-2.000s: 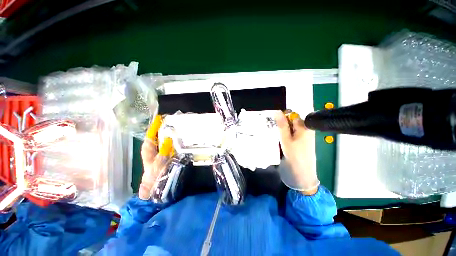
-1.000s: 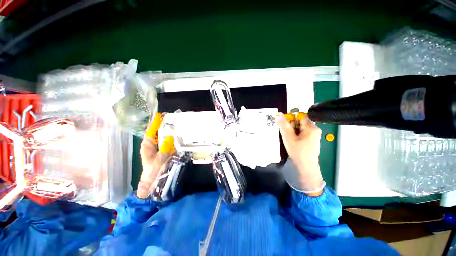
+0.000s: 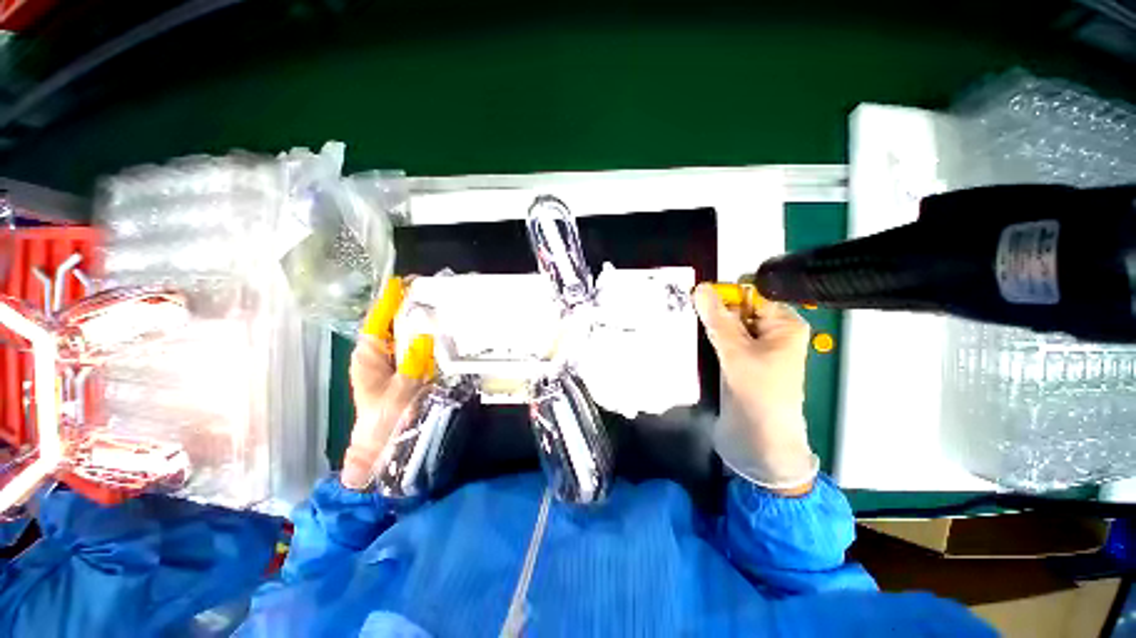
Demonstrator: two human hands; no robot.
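Note:
A chrome balloon-shaped lamp (image 3: 571, 424) lies over a bright white block (image 3: 648, 374), its middle washed out by glare. My left hand (image 3: 380, 386), gloved with orange finger cots, holds the lamp and block at their left end. My right hand (image 3: 756, 361), also gloved with orange finger cots, has its fingertips together at the nose of a black electric screwdriver (image 3: 959, 264), just right of the block. Whether the fingers hold the nose or a small part is too small to tell.
A black panel (image 3: 480, 247) with a white frame lies underneath. A clear bag (image 3: 343, 256) and bubble packaging (image 3: 187, 249) are at left, near a red crate (image 3: 77, 264) and glowing lamp (image 3: 50, 399). Right are an orange disc (image 3: 822, 342), white foam (image 3: 891, 411) and blister packaging (image 3: 1034, 399).
My right hand has moved slightly right, and its fingertips have come together at the screwdriver nose. The screwdriver has shifted slightly. My left hand and the lamp have hardly moved.

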